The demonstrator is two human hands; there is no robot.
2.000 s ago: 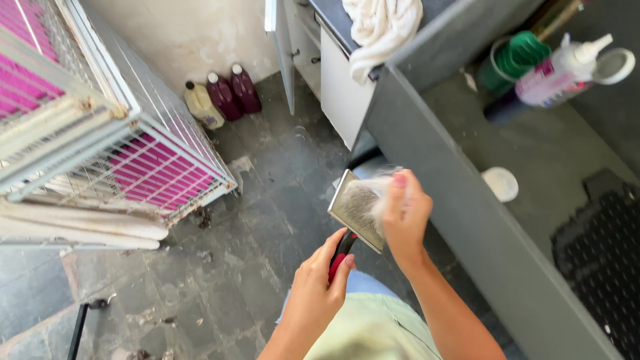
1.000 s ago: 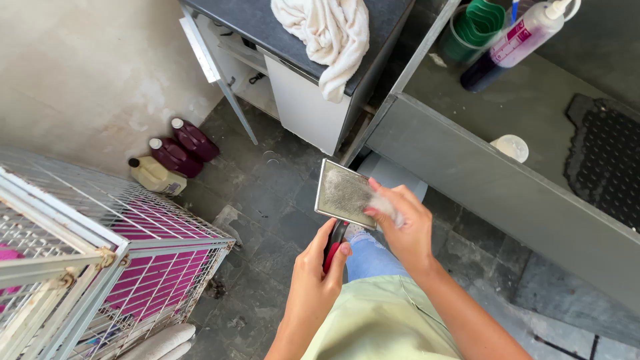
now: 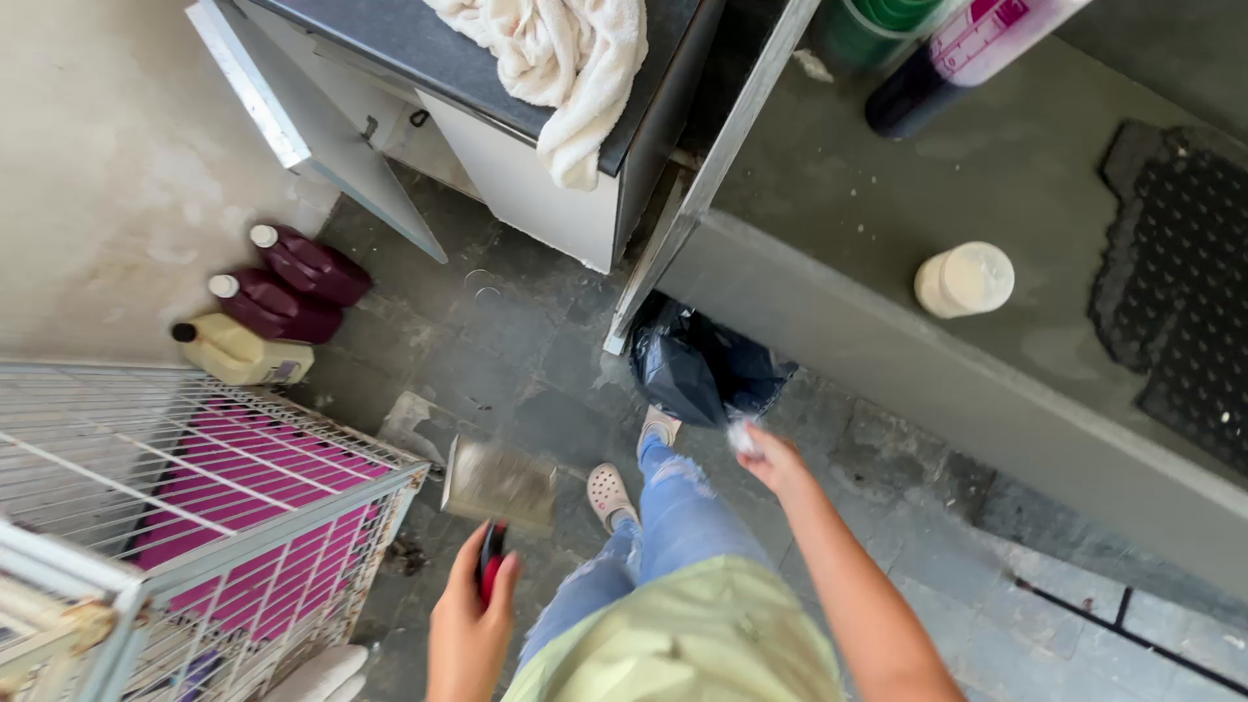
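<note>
My left hand (image 3: pixel 475 597) grips the black and red handle of a slicker brush (image 3: pixel 499 485), whose broad rectangular head is blurred and points away from me over the floor. In my right hand (image 3: pixel 775 458), the fingers pinch a whitish tuft of hair (image 3: pixel 743 437). That hand is held at the near edge of a black bin bag (image 3: pixel 682 366), which gapes below the grey tub wall. How much hair the fingers hold is hard to tell because of blur.
A wire cage (image 3: pixel 283 517) stands at left, near several plastic jugs (image 3: pixel 292 307). An open cabinet door (image 3: pixel 331 136) juts out beside a counter with a cream towel (image 3: pixel 575 78). At right, the grey tub (image 3: pixel 877 331) holds a white container (image 3: pixel 965 280), a bottle (image 3: pixel 960 58) and a black rubber mat (image 3: pixel 1180 283).
My right hand has left the brush head with the hair tuft and is now by the black bag. My left hand, still on the brush, has moved left. The view has shifted.
</note>
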